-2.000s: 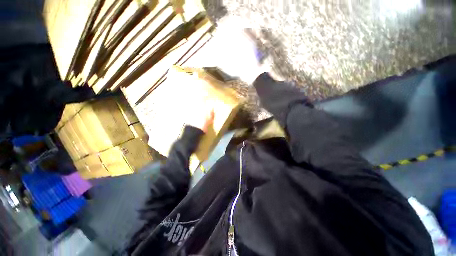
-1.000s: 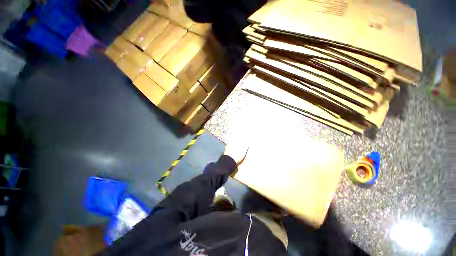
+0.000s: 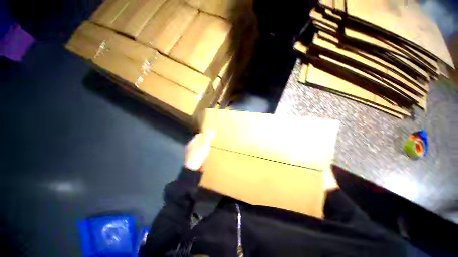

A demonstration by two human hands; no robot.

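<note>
A closed brown shipping carton [image 3: 266, 160] is in front of my body, tilted, with a dark seam running along its upper face. It overlaps the near edge of the speckled bench in view. My left hand [image 3: 198, 150] is on its left end, bright and partly blurred. My right hand [image 3: 330, 179] is at its right end, mostly hidden by the carton and the sleeve.
A block of stacked sealed cartons [image 3: 165, 55] stands on the floor at the upper left. Flat cartons [image 3: 371, 65] are piled on the speckled bench [image 3: 359, 125]. The tape dispenser [image 3: 416, 145] lies at the right. A blue crate [image 3: 108, 235] is on the floor, lower left.
The carton has come off the bench top to in front of my body, with both hands at its ends. The view has moved nearer the stacked cartons; the flat cartons and dispenser now sit further right.
</note>
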